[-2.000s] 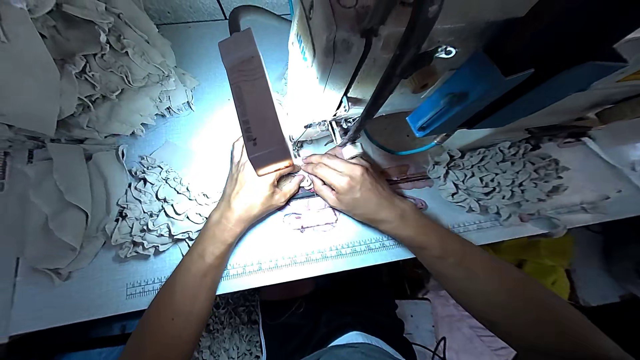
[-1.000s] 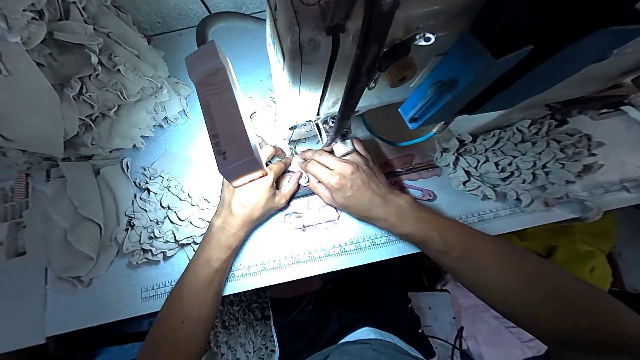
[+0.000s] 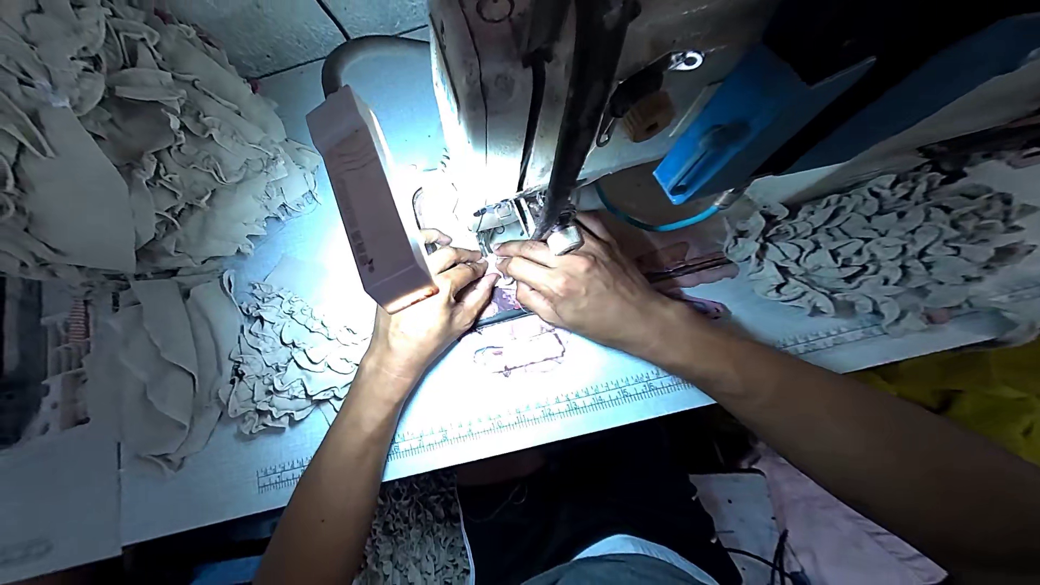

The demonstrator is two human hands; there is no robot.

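Beneath the head of a sewing machine (image 3: 487, 97), both hands meet at the presser foot (image 3: 496, 236). My left hand (image 3: 439, 301) is on the left of the foot, thumb and fingers pinched on a small pale piece (image 3: 504, 272), probably fabric; a lamp housing (image 3: 374, 203) partly covers this hand. My right hand (image 3: 577, 284) lies on the right of the foot, its fingertips bent at the same piece, which the fingers largely hide. A ruffled heap of small grey fabric pieces (image 3: 292, 357) lies left of my left wrist, another such heap (image 3: 877, 244) at the right.
A big pile of grey fabric pieces (image 3: 162, 146) fills the back left, with flat grey pieces (image 3: 171, 366) in front of it. A printed ruler strip (image 3: 536, 414) runs along the table's front edge. A blue machine part (image 3: 723, 138) and a blue tube (image 3: 658, 226) are at the right.
Both hands stay close together at the presser foot, with only small finger movements. The view has shifted somewhat.
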